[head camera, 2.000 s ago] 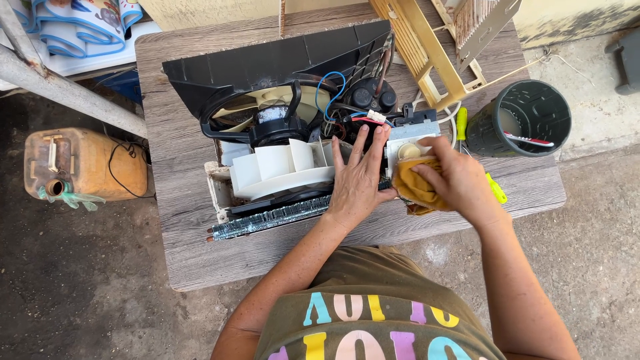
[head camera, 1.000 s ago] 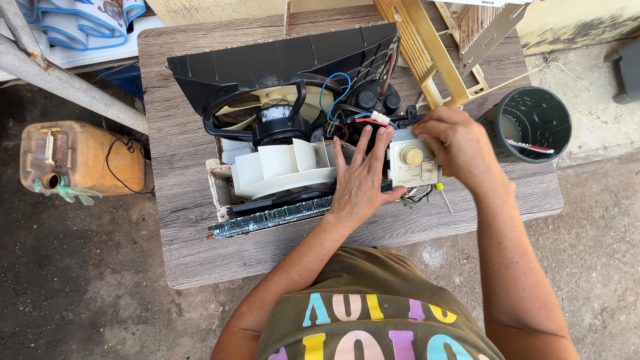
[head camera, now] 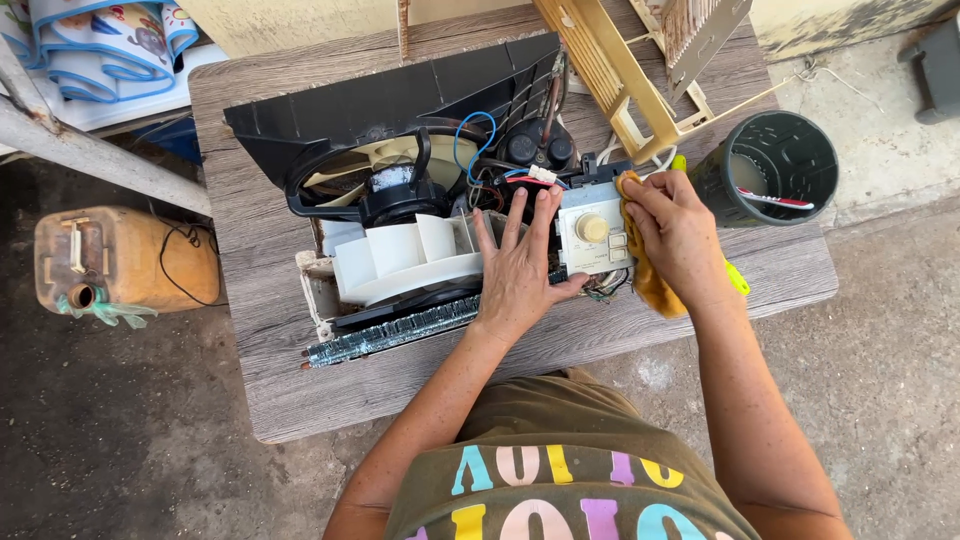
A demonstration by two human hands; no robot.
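Note:
An opened window air conditioner lies on the table, with a white blower wheel (head camera: pixel 405 251), a black fan motor (head camera: pixel 401 191), a finned coil (head camera: pixel 397 330) and a compressor (head camera: pixel 536 146). At its right end is a control panel (head camera: pixel 596 259) with a cream knob (head camera: pixel 592 226) and two buttons. My left hand (head camera: pixel 517 270) rests with spread fingers on the unit, its thumb at the panel's lower edge. My right hand (head camera: pixel 671 232) pinches a mustard-yellow cloth (head camera: pixel 652 281) against the panel's right edge. Wires (head camera: pixel 611 285) hang below the panel.
A dark bucket (head camera: pixel 780 161) holding a red-and-white toothbrush (head camera: pixel 776 199) stands at the right. Beige plastic grille parts (head camera: pixel 607 75) lie at the back of the wooden table (head camera: pixel 330 397). Bright yellow-green handles (head camera: pixel 736 277) show beside my right hand. An orange jerrycan (head camera: pixel 142 259) is on the floor.
My right hand and the cloth have moved from over the panel's front, through its upper right corner, to its right edge; the knob and buttons now show. My left hand stays on the unit.

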